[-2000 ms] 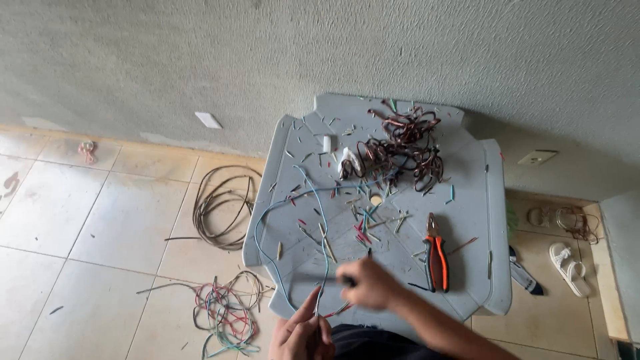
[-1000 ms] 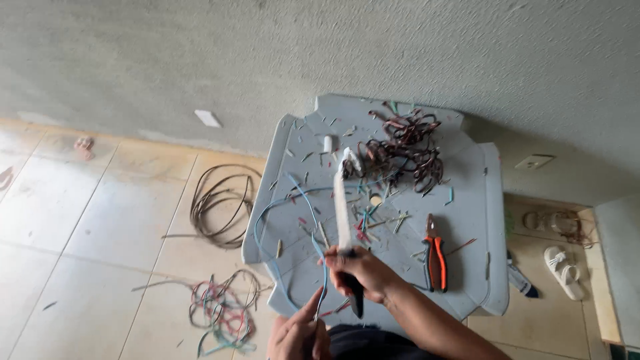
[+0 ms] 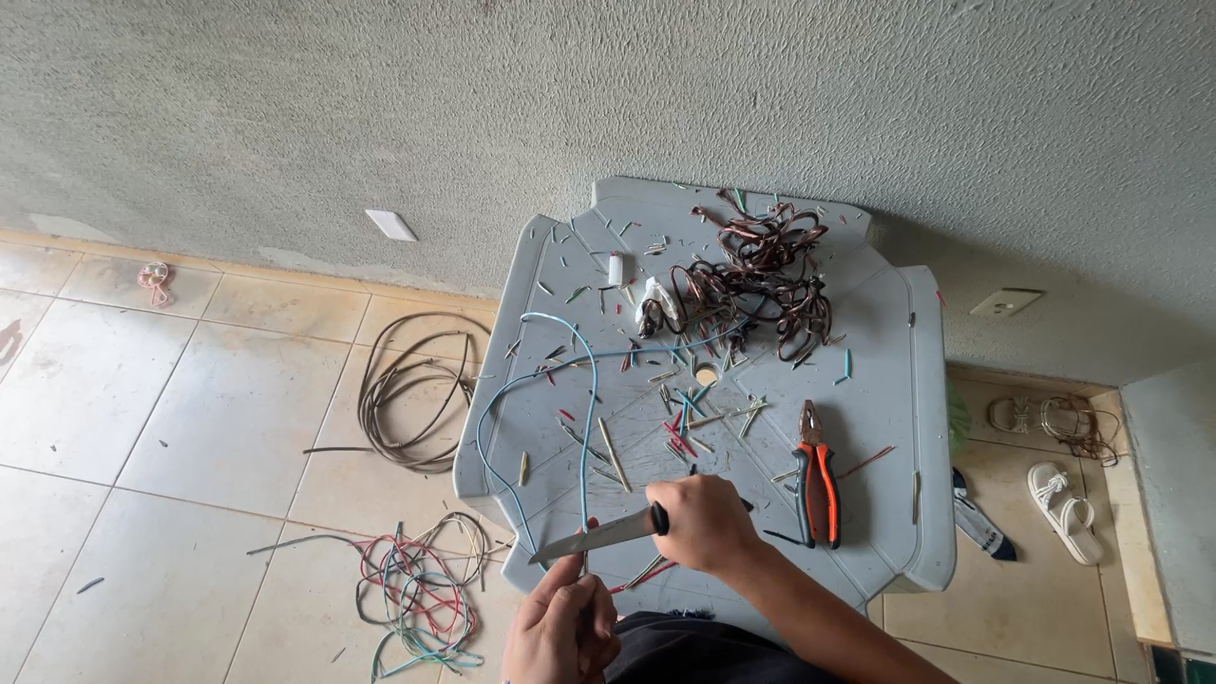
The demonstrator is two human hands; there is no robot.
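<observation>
My left hand (image 3: 562, 622) pinches a light blue insulated wire (image 3: 593, 399) at the near left edge of the grey plastic table (image 3: 655, 427); the wire loops across the tabletop. My right hand (image 3: 705, 522) grips a knife by its black handle, and its blade (image 3: 600, 537) lies across the wire just above my left fingers. Combination pliers with orange and black handles (image 3: 817, 484) rest right of my right hand. Cut bits of coloured insulation (image 3: 684, 418) are scattered over the table. A tangle of brown wires (image 3: 774, 275) lies toward the far side.
Left of the table on the tiled floor are a coil of dark cable (image 3: 380, 399) and a tangle of red, blue and black wires (image 3: 418, 598). A white sandal (image 3: 1064, 513) and a sock (image 3: 983, 518) lie at right. The textured wall (image 3: 532, 114) stands behind the table.
The knife blade pointed away from me toward the far side one second ago; now it lies leftward across the wire. My left hand keeps its hold on the wire.
</observation>
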